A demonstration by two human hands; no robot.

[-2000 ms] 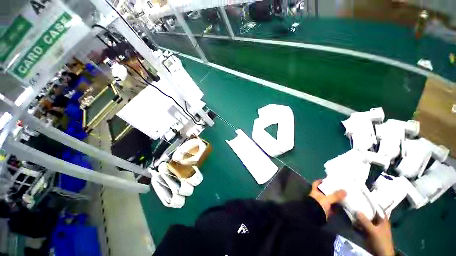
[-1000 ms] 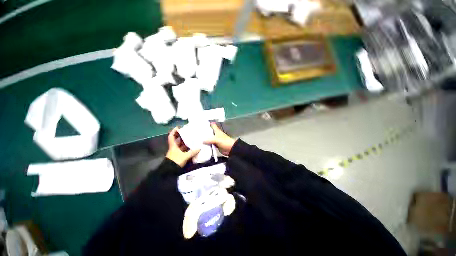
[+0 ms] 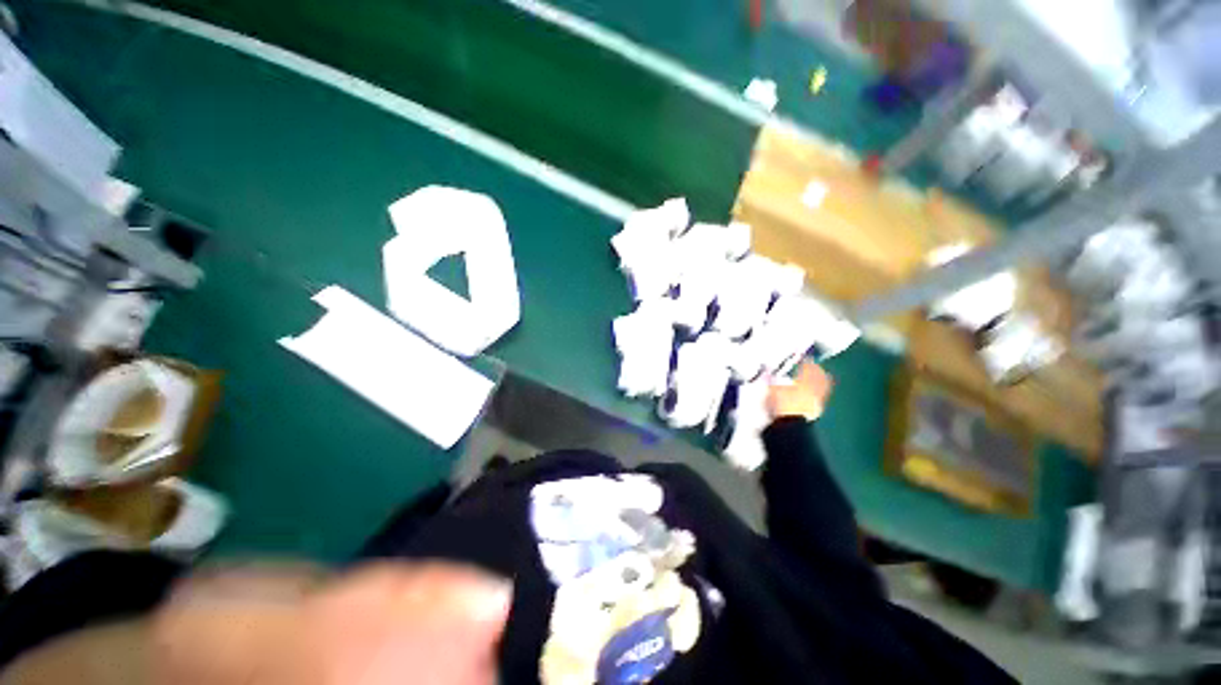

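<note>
White camera units point(image 3: 723, 288) stand in a cluster on the green bench ahead of me. My right hand point(image 3: 801, 391) is at the near right edge of the cluster, touching a white unit; its fingers are partly hidden, so its grip is unclear. My left hand point(image 3: 335, 622) is large and blurred at the bottom left, close to the camera; its fingers cannot be made out. A looped white label strip point(image 3: 489, 301) lies left of the units, with a flat white strip point(image 3: 395, 379) beside it.
Label rolls point(image 3: 80, 435) and a small carton point(image 3: 208, 402) are at the left. A shallow parts carton point(image 3: 967, 448) is at the right. A brown cardboard sheet point(image 3: 830, 221) with white units point(image 3: 984, 301) lies beyond. A grey metal post point(image 3: 998, 248) crosses the upper right.
The view has swung left and tilted. Both hands were together on a white unit; now my left hand is apart, near the camera, and my right hand is at the cluster.
</note>
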